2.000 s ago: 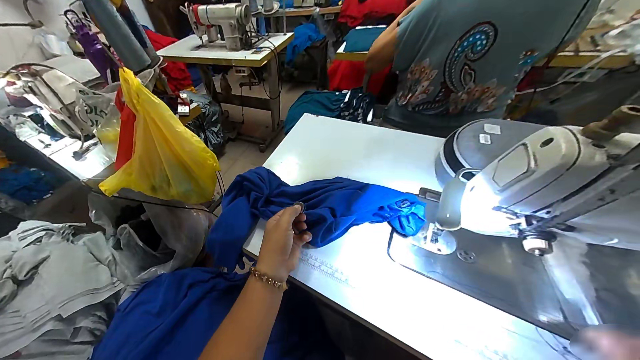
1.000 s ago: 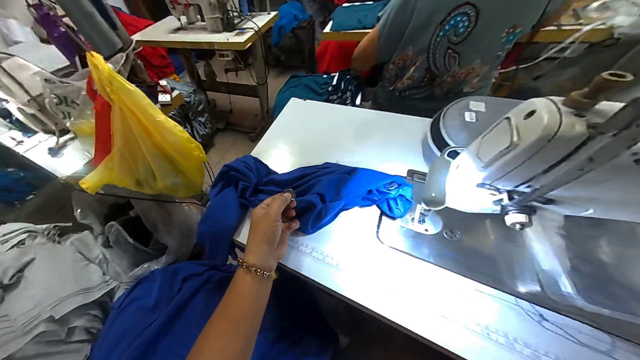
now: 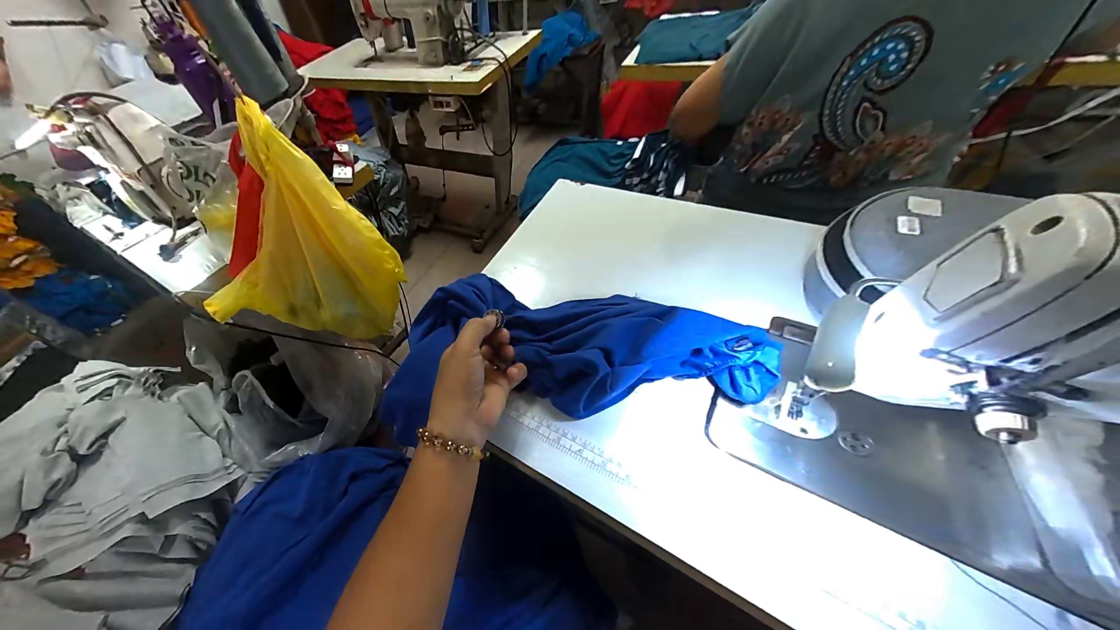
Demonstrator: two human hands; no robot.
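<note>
A blue fabric garment (image 3: 604,346) lies bunched across the white sewing table (image 3: 665,245), its gathered end beside the presser foot (image 3: 798,407) of an industrial sewing machine (image 3: 1006,289). My left hand (image 3: 479,381), with a beaded bracelet at the wrist and a ring on a finger, rests against the garment near the table's left edge. Its fingers are curled; whether cloth is pinched between them cannot be told. More blue fabric (image 3: 306,542) hangs below the table edge, under my forearm. The machine's lamp lights the needle area brightly. My right hand is out of view.
A yellow plastic bag (image 3: 306,245) hangs left of the table, above a clear plastic bag (image 3: 324,394) and a pile of grey cloth (image 3: 114,472). Beyond the table sits a person in a patterned grey shirt (image 3: 805,96). Another sewing machine (image 3: 420,31) stands behind.
A blurred shape, perhaps my right hand, showed at the lower right corner two seconds ago and is gone from view. My left hand stays by the blue garment, which lies much the same.
</note>
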